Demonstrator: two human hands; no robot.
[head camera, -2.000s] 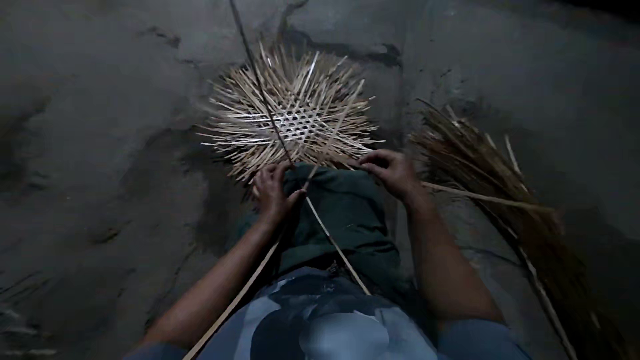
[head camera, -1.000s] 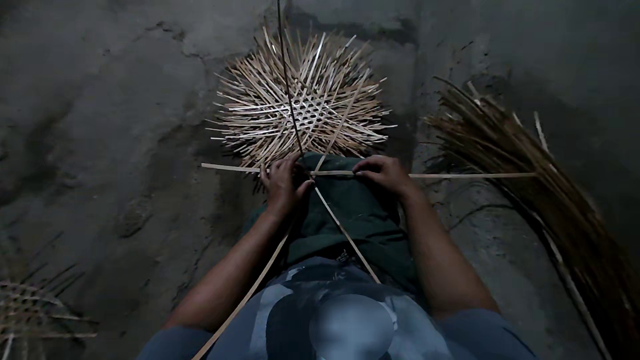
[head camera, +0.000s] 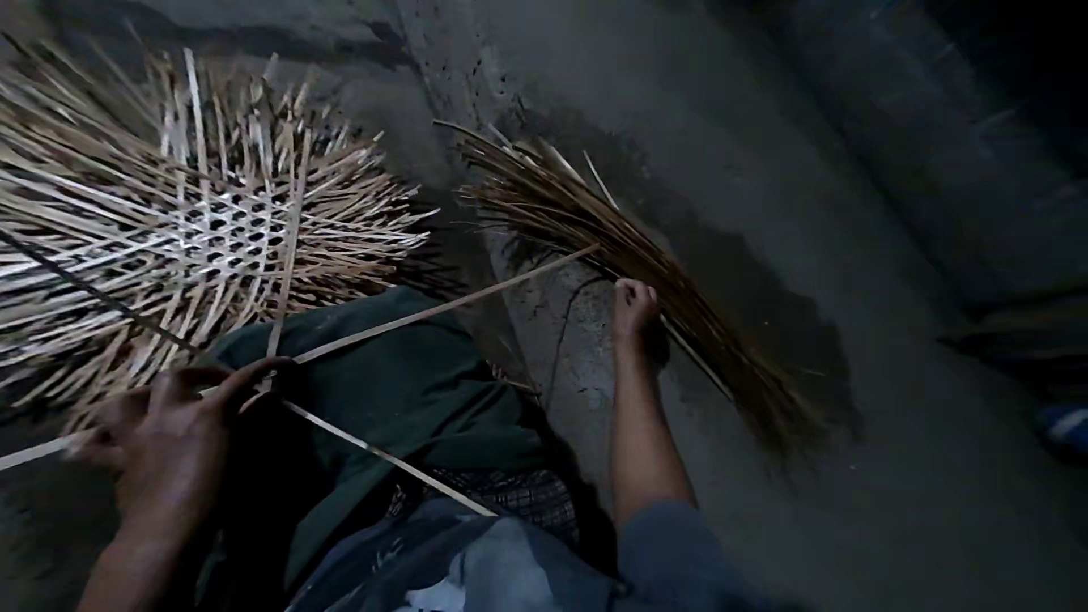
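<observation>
My left hand (head camera: 183, 416) pinches several crossed strips, probably split bamboo, where they meet over my lap. One pale strip (head camera: 442, 308) runs from that crossing toward the upper right, another (head camera: 387, 457) slopes down to my shirt, and a dark strip (head camera: 102, 296) goes to the upper left. At the right, my right hand (head camera: 637, 308) is at the near edge of a long bundle of brown strips (head camera: 595, 212) on the floor. Its fingers are curled against the bundle; whether they grip a strip is unclear.
A pile of open-weave pieces with loose strip ends (head camera: 234, 229) lies on the grey floor (head camera: 722, 127) at the upper left. Dark green cloth (head camera: 399, 382) covers my lap. A dark object with a blue part (head camera: 1067, 425) is at the right edge.
My right hand has left the crossed strips on my lap and moved right to the bundle. My left hand still holds the crossing. The view has swung right.
</observation>
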